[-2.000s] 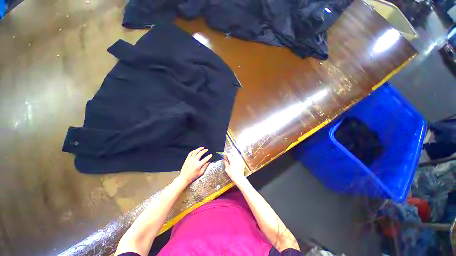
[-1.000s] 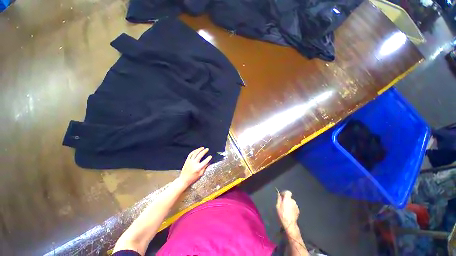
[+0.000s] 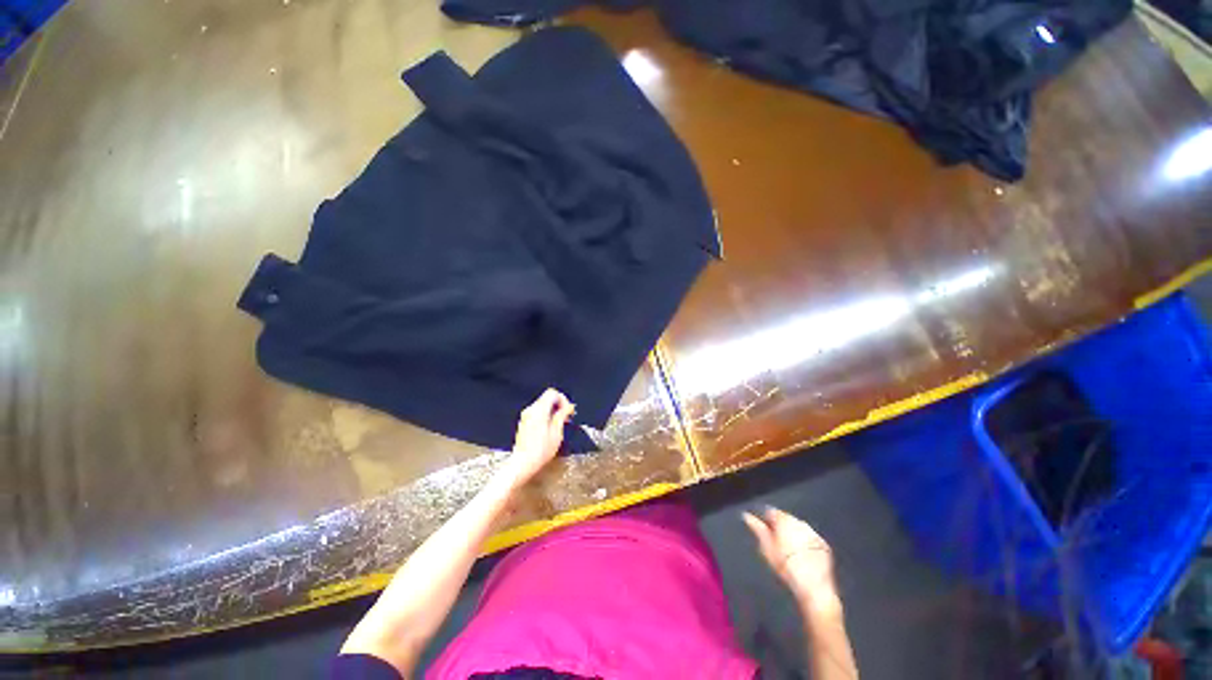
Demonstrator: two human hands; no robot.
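Observation:
A black to navy shirt (image 3: 492,253) lies spread on the glossy brown worktable (image 3: 146,359), with folds across its body. One cuff (image 3: 270,288) with a small round button sticks out at the left; another sleeve end points to the upper left. My left hand (image 3: 542,432) pinches the shirt's near edge close to its pointed lower corner. My right hand (image 3: 795,547) is off the table, over the floor beside my magenta clothing, with fingers partly curled. It is slightly blurred, and whether it holds anything cannot be made out.
A crumpled dark garment pile (image 3: 864,60) lies at the table's far side. A blue plastic bin (image 3: 1143,452) with dark cloth inside stands on the floor at the right. Pale thread bits lie along the yellow-marked edge (image 3: 904,403), near a board joint (image 3: 675,409).
My right hand has left the shirt corner and moved right, off the table. My left hand has changed from resting flat to pinching the cloth. The view has shifted, moving the scene rightward.

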